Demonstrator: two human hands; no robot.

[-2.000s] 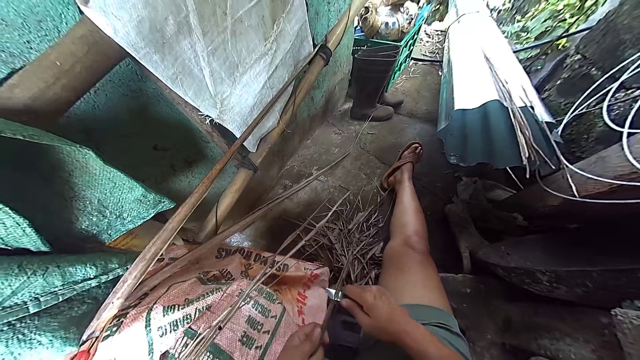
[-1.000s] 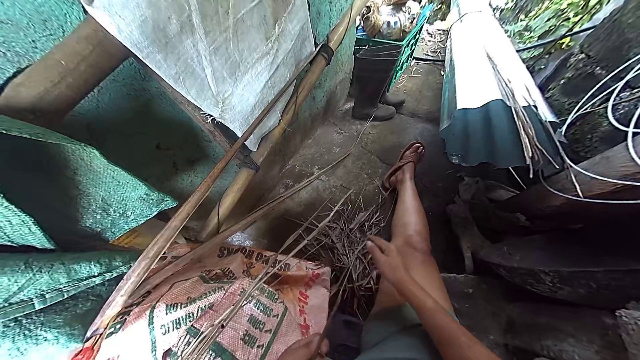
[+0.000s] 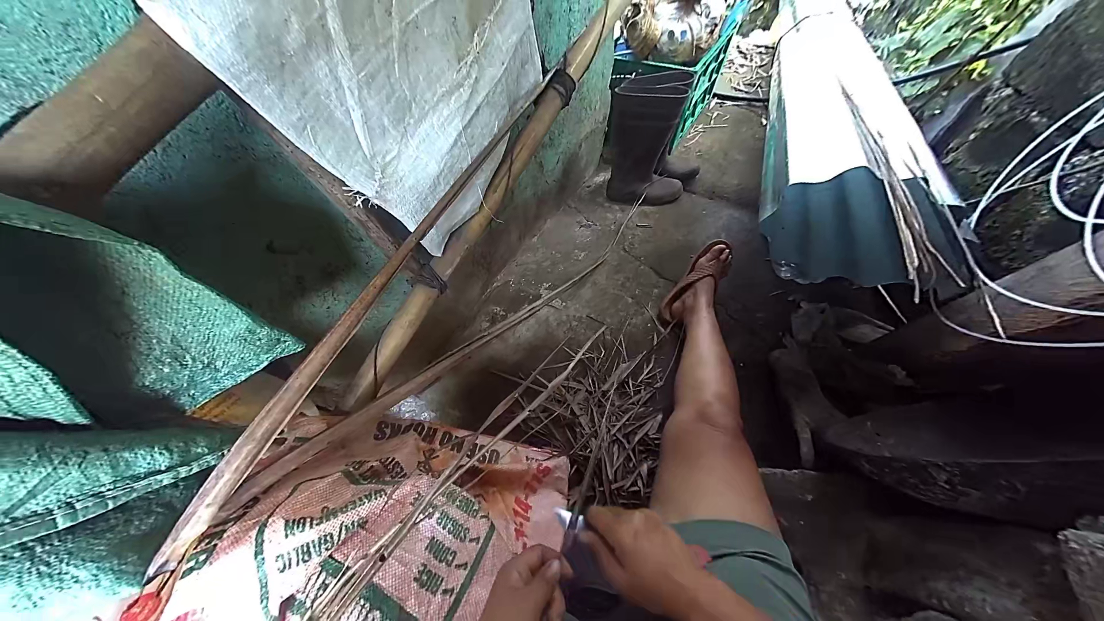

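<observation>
At the bottom centre, my right hand is closed around a small knife, whose short metal blade shows at the fingertips. Just left of it, my left hand has thumb and fingers pinched together, apparently on a thin dry strip whose lower end is hidden. Long dry strips lie across a printed woven sack at my left. A pile of short dry cuttings lies on the ground beyond my hands, beside my bare leg.
A long wooden pole and a bamboo pole slant at the left. Rubber boots stand by a green crate. Corrugated sheeting with strips on it, coiled white cable and a log are at the right.
My right hand, over my knee with fingers spread one second ago, has come back down beside my left hand. The knife blade shows again, as it did two seconds ago.
</observation>
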